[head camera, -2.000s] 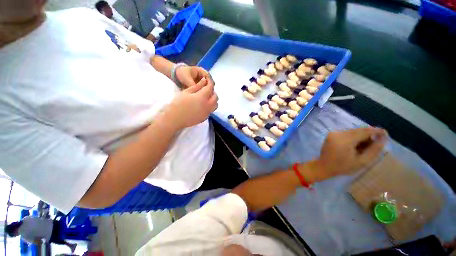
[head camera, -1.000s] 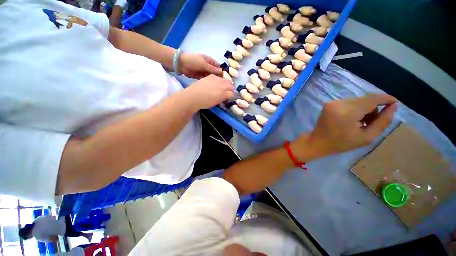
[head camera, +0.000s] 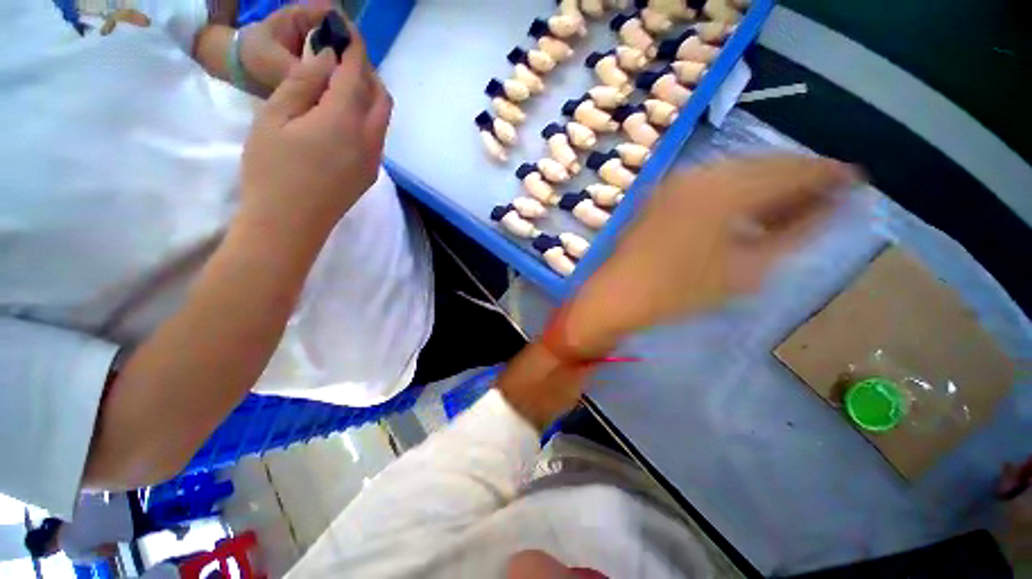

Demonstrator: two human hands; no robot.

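Observation:
My left hand [head camera: 713, 243], with a red string on the wrist, is blurred over the bench between the blue tray [head camera: 475, 234] and the cardboard pad [head camera: 894, 294]. Its thumb and fingers point right; whether they hold anything cannot be told. At the right edge a small bit of skin, apparently my right hand [head camera: 1015, 480], is cut off. A green glue cup [head camera: 875, 404] stands on the pad with clear wrinkled tape around it. Joined doll parts [head camera: 611, 167], peach with dark ends, lie in rows in the tray.
A co-worker in a white shirt [head camera: 113, 226] stands at the left, both hands [head camera: 323, 124] raised by the tray with a dark piece. The sheet-covered bench [head camera: 724, 441] borders a dark green belt [head camera: 951, 68] beyond. A dark flat object [head camera: 939, 562] is at the bottom right.
My left hand has moved left and up in the picture and is now blurred. The co-worker's hands have moved from the tray's parts up and left. The view has shifted slightly.

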